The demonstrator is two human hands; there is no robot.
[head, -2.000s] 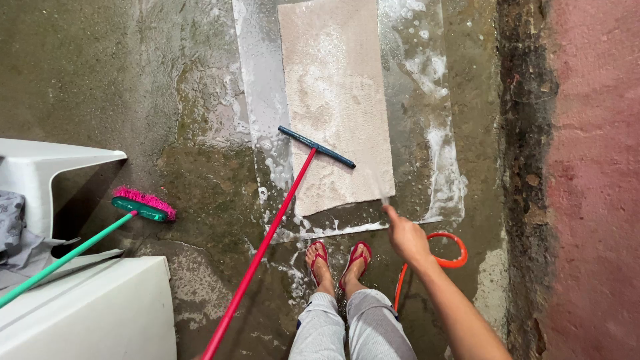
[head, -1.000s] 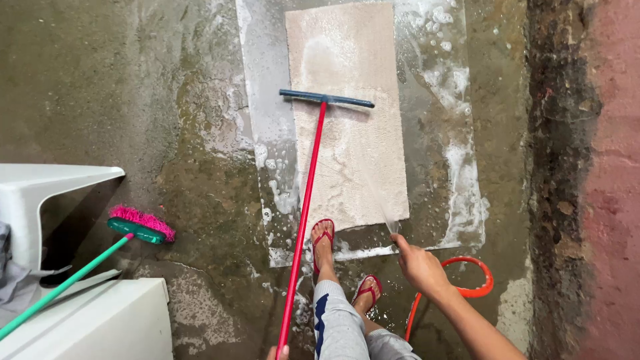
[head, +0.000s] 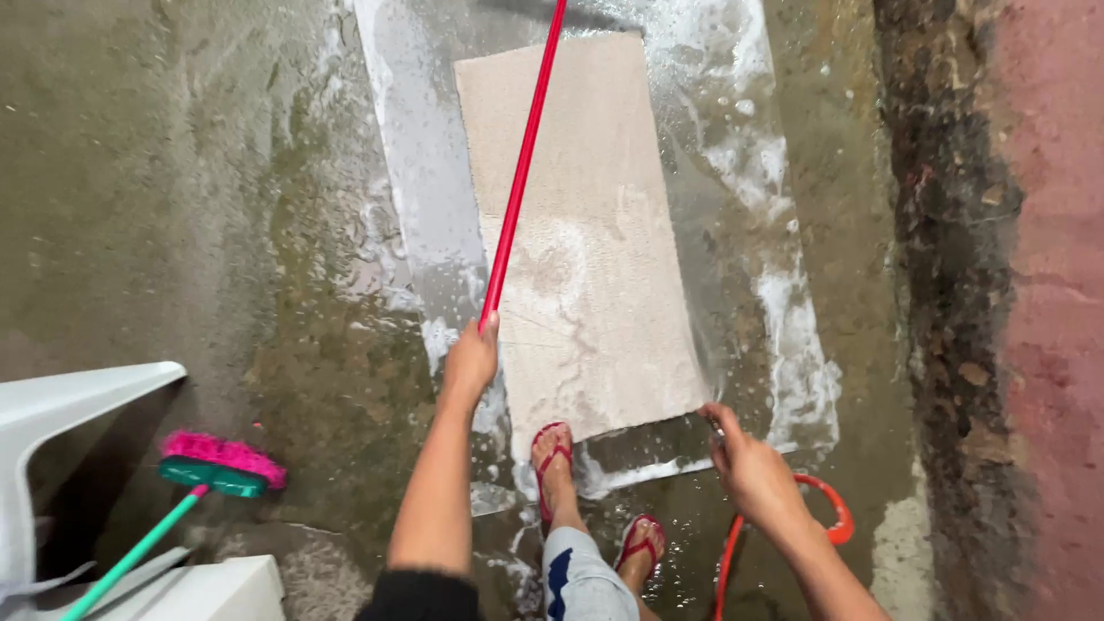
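My left hand is closed around the red pole of a floor squeegee, whose dark blade lies at the top edge, beyond the far end of the mat. A beige textile mat lies wet and soapy on a clear plastic sheet. My right hand is at the mat's near right corner, shut on the end of an orange hose, with the nozzle mostly hidden by the fingers. My foot in a red flip-flop stands at the mat's near left corner.
The other flip-flop is on the wet concrete floor. At left, a pink-bristled brush with a green head and green pole lies beside white plastic furniture. A stained pink wall or ledge runs along the right.
The squeegee's blade has moved forward from the mat to beyond its far end. My left hand has come up into view on the pole. One foot was beside the other, then stepped forward to the mat.
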